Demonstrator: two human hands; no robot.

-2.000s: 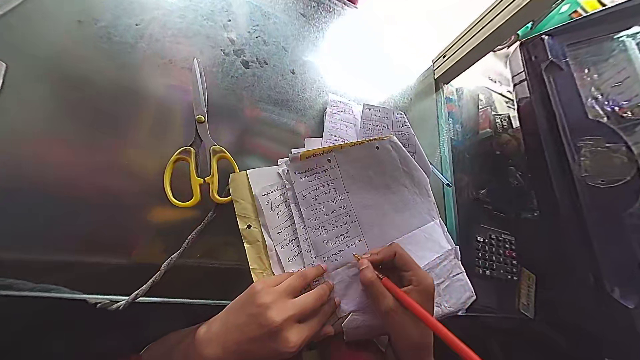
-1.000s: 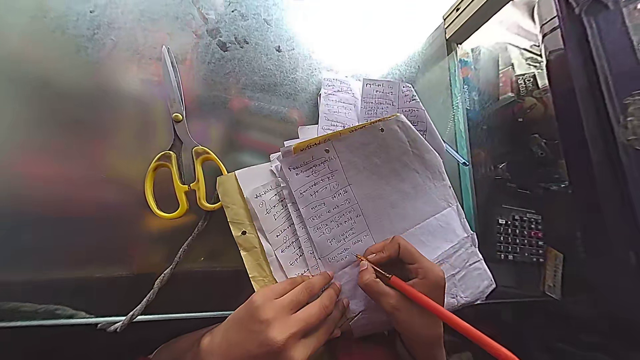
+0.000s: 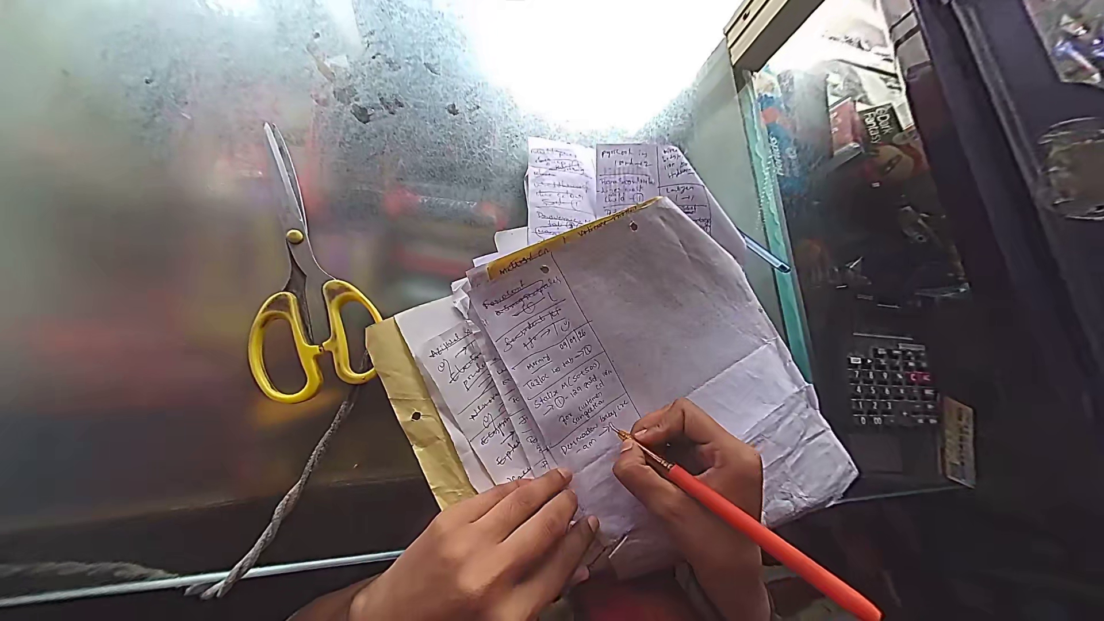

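My right hand [image 3: 703,483] holds an orange pen [image 3: 759,530], its tip on the top sheet of a stack of handwritten papers [image 3: 690,319]. The writing runs down a ruled column at the sheet's left side. Pressed on the lower left part of the stack is my left hand [image 3: 492,548], fingers close together, with some fingertips hidden at the paper's edge; whether it grips the paper I cannot tell. A yellow paper folder [image 3: 423,410] shows under the stack's left side. Left of it lie scissors with yellow handles [image 3: 293,345], blades slightly parted, and a braided grey cord [image 3: 293,492] leads down from their handles.
The papers lie on a glass counter [image 3: 155,259] that reflects a bright light. A blue pen [image 3: 766,253] sticks out from the papers' right edge. Farther right are a calculator [image 3: 893,384] and packaged goods [image 3: 862,129] beyond the glass edge. A dark object [image 3: 1018,216] stands at the far right.
The pen tip has moved slightly at the lower end of the written column, where more writing now shows. My left hand stays on the papers. The view has shifted somewhat.
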